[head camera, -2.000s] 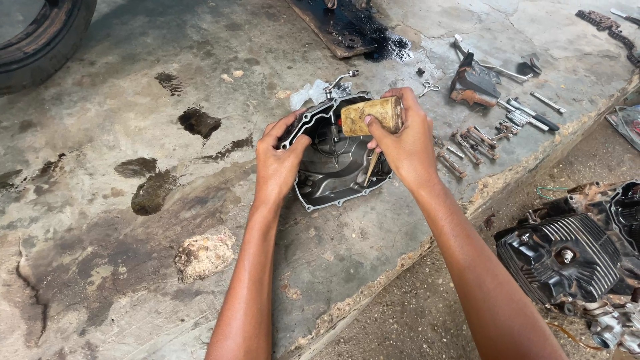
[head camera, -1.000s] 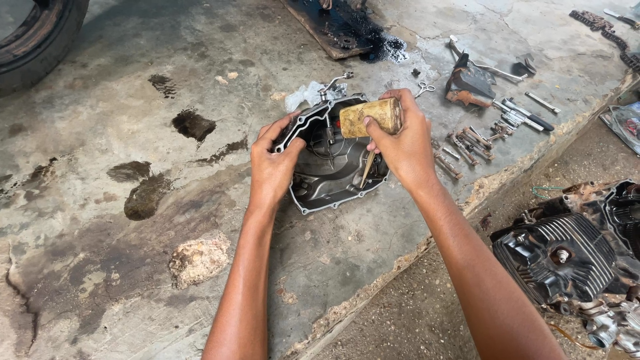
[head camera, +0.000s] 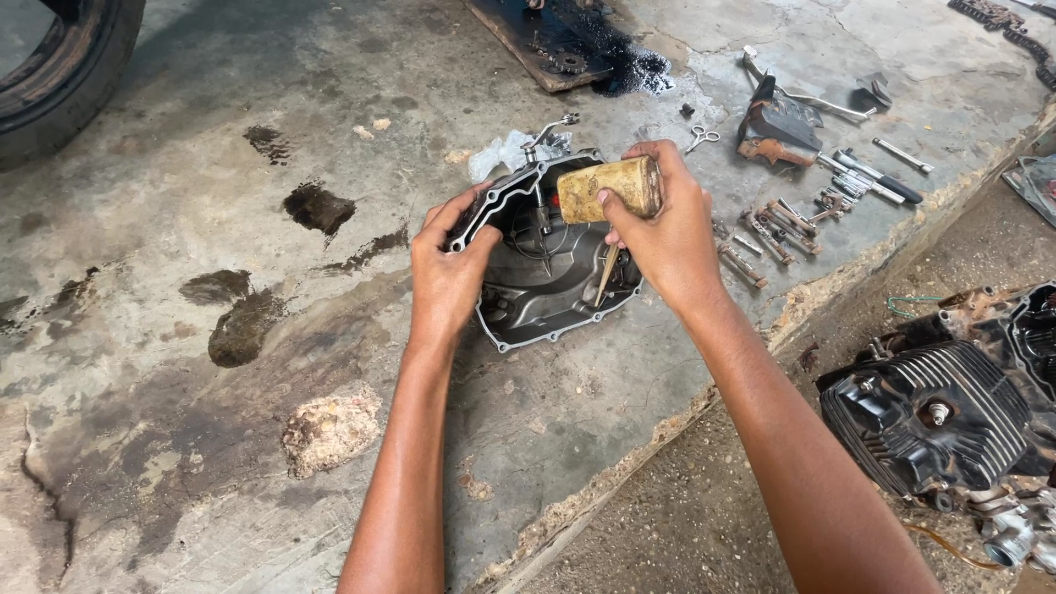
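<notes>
An engine side cover (head camera: 536, 309) of grey metal lies hollow side up on the concrete, with a shaft and lever at its upper edge. My left hand (head camera: 450, 268) grips the cover's left rim, the thumb inside and the fingers outside. In my right hand (head camera: 668, 219) is a worn yellowish block-shaped object (head camera: 606, 190), tilted over the cover; what it is exactly I cannot tell. A thin tan pointed stick (head camera: 608, 276) slants down from below the right fingers to the cover's inside; whether they hold it is partly hidden.
Crumpled clear plastic (head camera: 503, 155) lies behind the cover. To the right are scissors (head camera: 702, 138), several bolts (head camera: 775, 231), a black lever part (head camera: 775, 124) and sockets. Below the broken concrete edge sits a finned engine (head camera: 932, 412). A tyre (head camera: 91, 91) is at upper left, an oily board (head camera: 544, 49) behind.
</notes>
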